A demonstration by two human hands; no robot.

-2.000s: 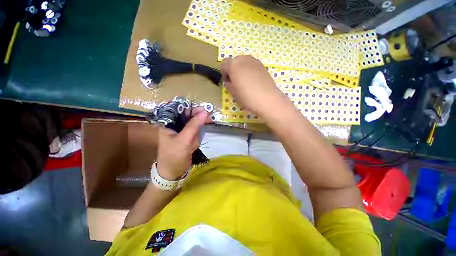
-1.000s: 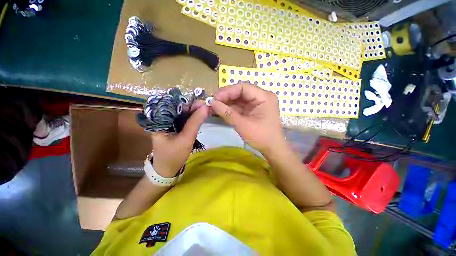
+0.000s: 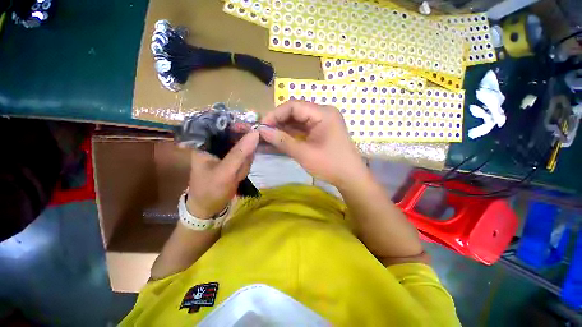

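Observation:
My left hand (image 3: 223,172) is shut on a bunch of wired discs (image 3: 203,128), with black lead wires (image 3: 247,188) hanging below it. My right hand (image 3: 313,137) meets the left fingertips at a small white-faced piece (image 3: 256,126); whether it is a ring or a disc is blurred. The working gasket sheet (image 3: 376,114), yellow with rows of rings, lies just behind my right hand. A tied bundle of wired parts (image 3: 204,59) lies on the cardboard pad (image 3: 150,96), its discs at the left end.
Spare gasket sheets (image 3: 357,38) overlap behind the working sheet. A white scrap (image 3: 489,105) and a yellow roll (image 3: 518,35) are at right. An open carton (image 3: 131,211) is below the bench edge at left. A red stool (image 3: 459,214) and blue bins (image 3: 541,237) are at lower right.
My right hand has come from above the working sheet and tied bundle to my left fingertips. Since one second ago the fingertips have closed together over the small piece. The view has shifted.

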